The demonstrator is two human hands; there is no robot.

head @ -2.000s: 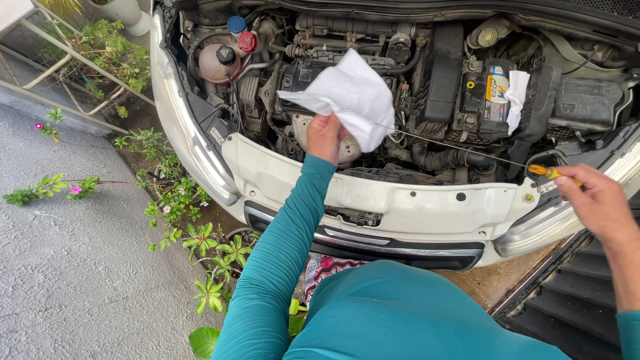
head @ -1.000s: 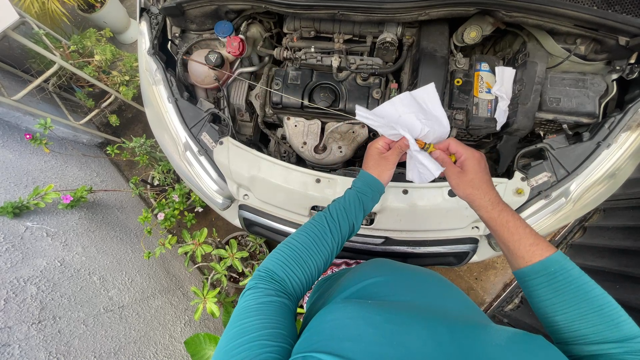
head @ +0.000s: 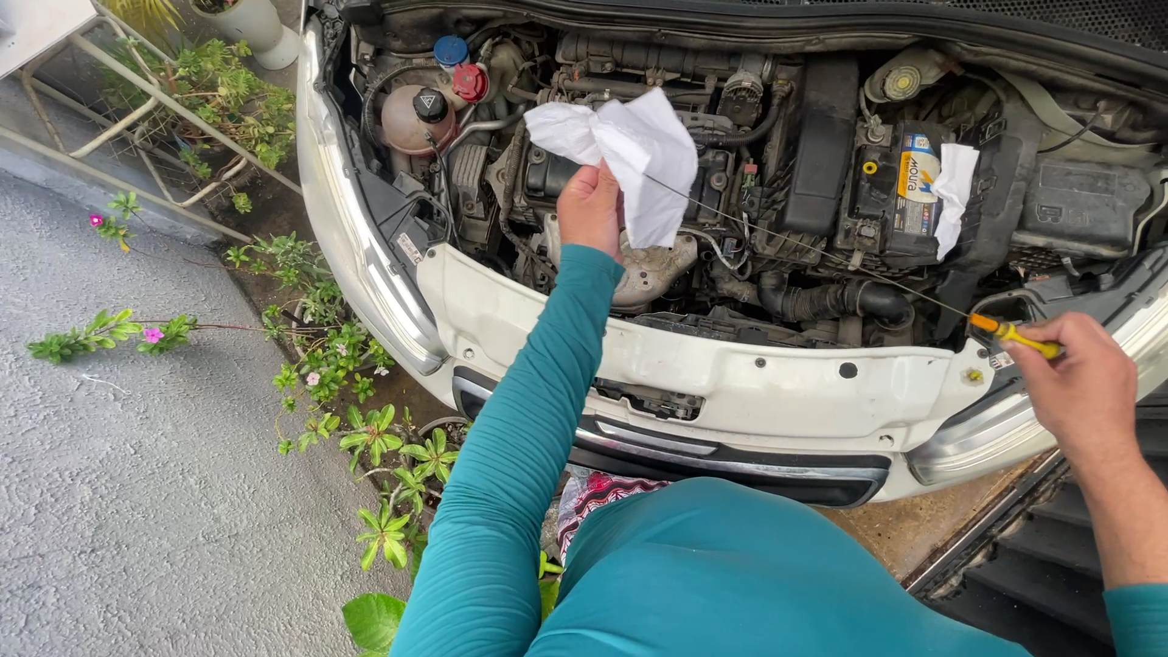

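Over the open engine bay my left hand [head: 591,208] pinches a white paper towel [head: 643,164], which hangs to both sides of the fingers. My right hand [head: 1081,379], above the headlight at the right, grips the yellow and orange handle of an oil dipstick [head: 1015,335]. The dipstick's thin metal rod slants up and left across the bay to the towel, and its tip is hidden there. A second piece of white paper [head: 954,199] lies on the car battery [head: 903,182].
The white front panel [head: 730,379] of the car runs below both hands. A coolant reservoir [head: 418,123] with a black cap stands at the back left, near a blue cap [head: 451,51] and a red cap [head: 470,82]. Plants [head: 379,438] grow at the left beside grey pavement [head: 164,474].
My hands were together at the towel one second ago and are now wide apart. The right one has moved right with the dipstick's handle, the left one left with the towel.
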